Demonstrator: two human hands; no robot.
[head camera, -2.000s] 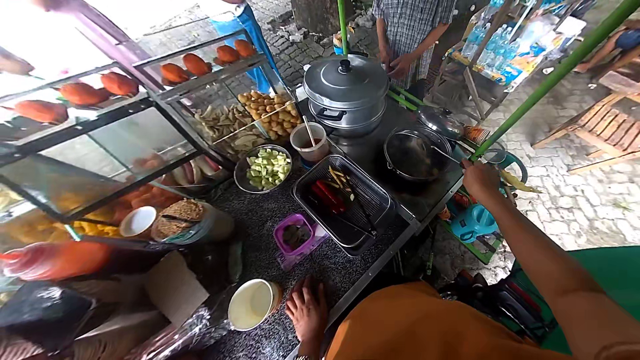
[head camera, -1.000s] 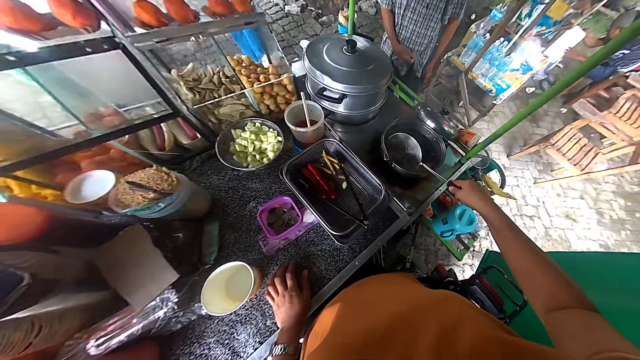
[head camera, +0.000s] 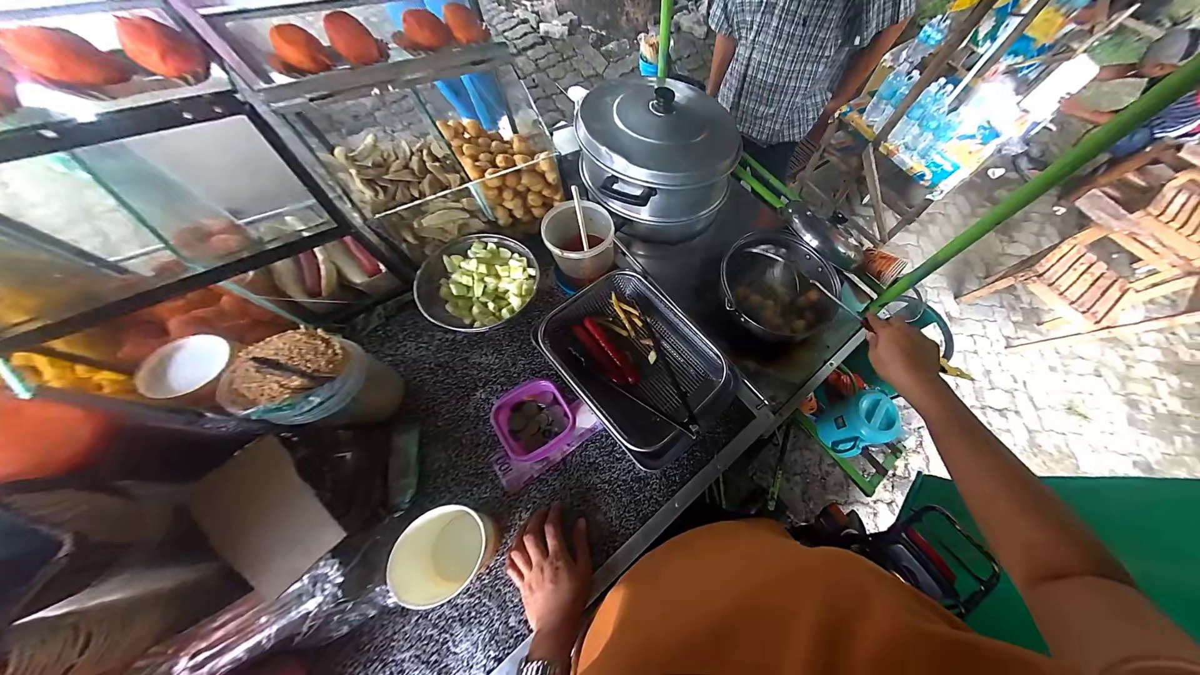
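Observation:
My right hand (head camera: 902, 354) grips the handle of a metal skimmer (head camera: 783, 279), whose head is down in a black frying pan (head camera: 726, 298) with browned food pieces (head camera: 786, 311). My left hand (head camera: 551, 565) rests palm down, holding nothing, on the speckled counter near its front edge. Beside it stands an off-white tub (head camera: 439, 555). Between hand and pan lies a rectangular black draining basket (head camera: 553, 349) with red sausages (head camera: 609, 351), yellowish strips and tongs (head camera: 677, 380). A purple container (head camera: 499, 412) holding coins sits left of the basket.
A large aluminium steamer (head camera: 656, 141) stands behind the pan, beside a sauce bucket (head camera: 577, 236) and a bowl of chopped green pieces (head camera: 487, 284). A glass food case (head camera: 328, 187) is at left. A green pole (head camera: 1022, 202) slants past my right hand. A person (head camera: 797, 66) stands beyond the counter.
The skimmer's head is lower in the pan, among food pieces, after showing more plainly above them a second ago. My left hand stays on the counter. The view has shifted.

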